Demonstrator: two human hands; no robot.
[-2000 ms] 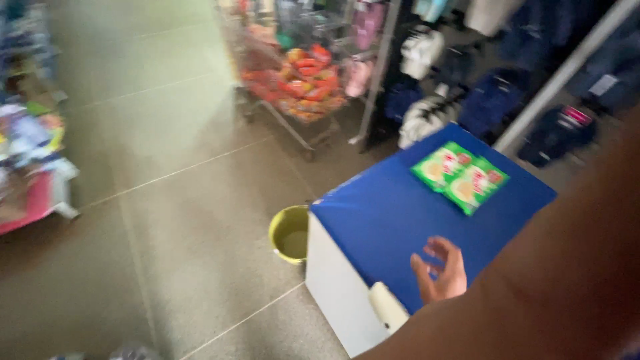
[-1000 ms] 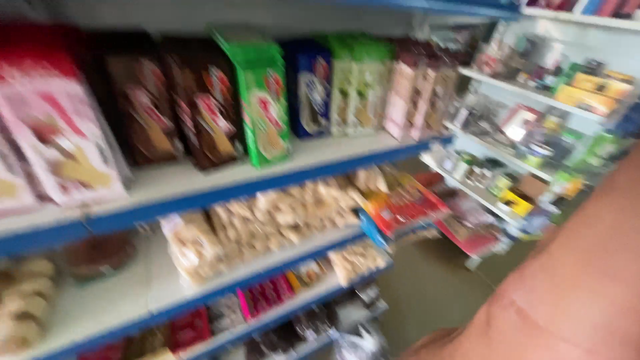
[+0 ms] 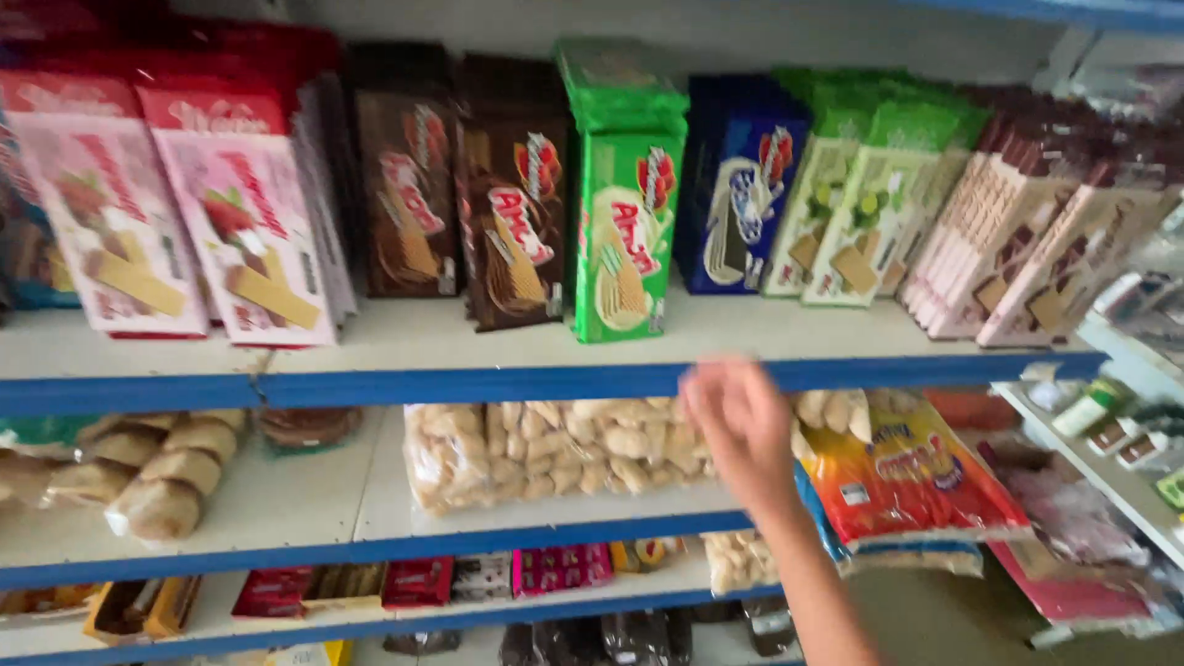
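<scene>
Blurred by motion, my right hand (image 3: 735, 416) is raised in front of the blue front edge of a shelf, with its fingers bent; nothing is visible in it, and their spacing is unclear. Closest above it, to the left, stands a green wafer packet (image 3: 629, 240) at the front of its stack. Dark brown wafer packets (image 3: 513, 231) are left of that, and a blue wafer packet (image 3: 745, 199) is to its right. Behind and below the hand lies a clear bag of pale puffed snacks (image 3: 564, 449). My left hand is out of view.
Pink wafer packets (image 3: 245, 222) stand at the left, with light green packets (image 3: 856, 213) and brown-pink packets (image 3: 1027, 240) at the right. A red and yellow snack bag (image 3: 911, 481) overhangs the lower shelf's right end. Another shelf unit (image 3: 1110, 462) is beyond.
The view has swung from a blue-topped counter with two green packets to the wafer shelves, which now look closer. My right hand has come into view before the shelf edge.
</scene>
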